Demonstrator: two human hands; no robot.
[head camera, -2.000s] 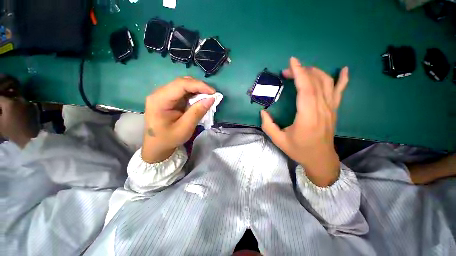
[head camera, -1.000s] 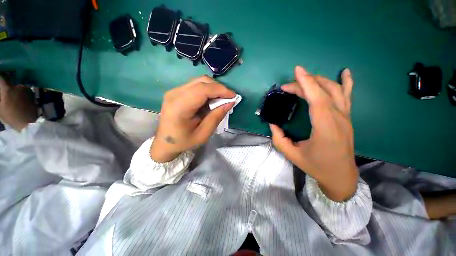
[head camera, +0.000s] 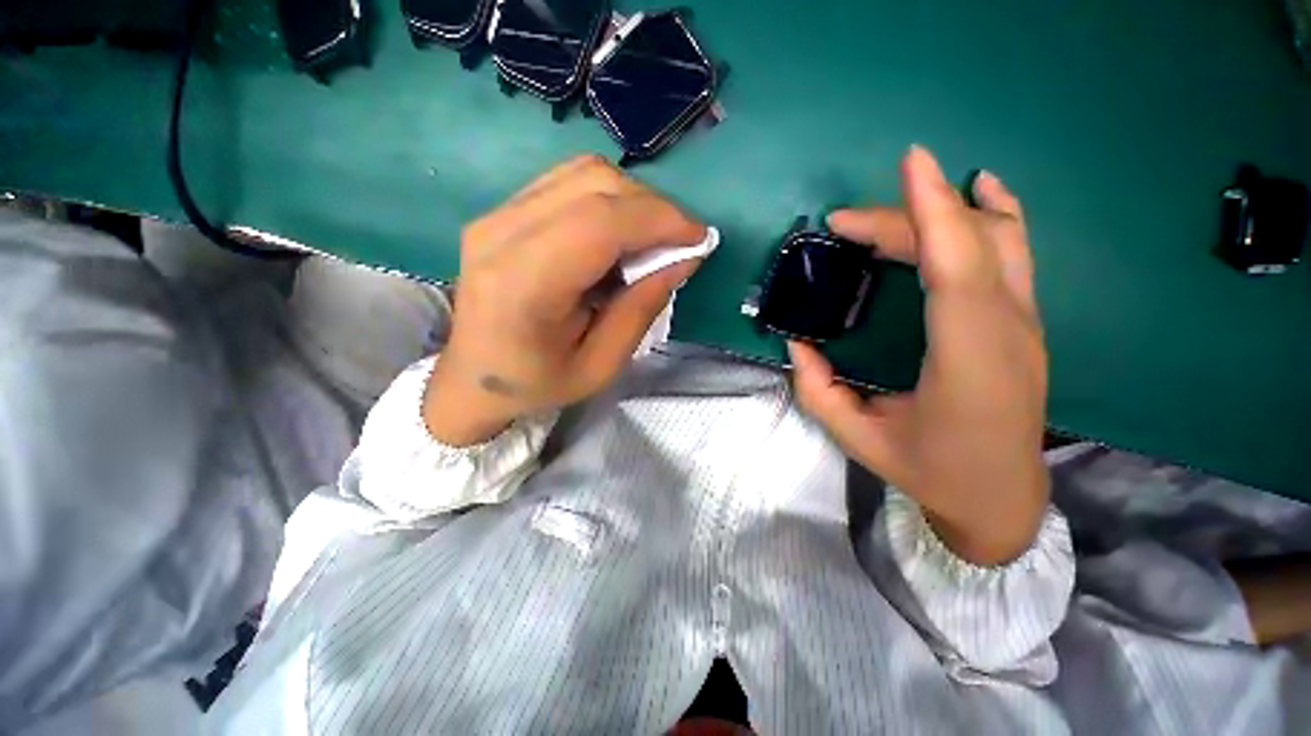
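Observation:
A black smartwatch body with glossy glass is held by its top and bottom edges between the thumb and index finger of my right hand, glass facing up. A small pale tab shows at its left edge. My left hand is to its left, apart from it, and pinches a folded white wiping cloth between thumb and fingertips. Part of the cloth hangs below the fingers. The fingers hide the rest of it.
Several watch bodies lie beyond my left hand, some cut off by the top edge. Another lies at the far right. A black cable curves at the left. A neighbour's arm shows at lower right.
My right hand has closed on the watch body, which stood between its open fingers before. My left hand with the cloth has moved nearer to it. The view has shifted, so the row sits higher.

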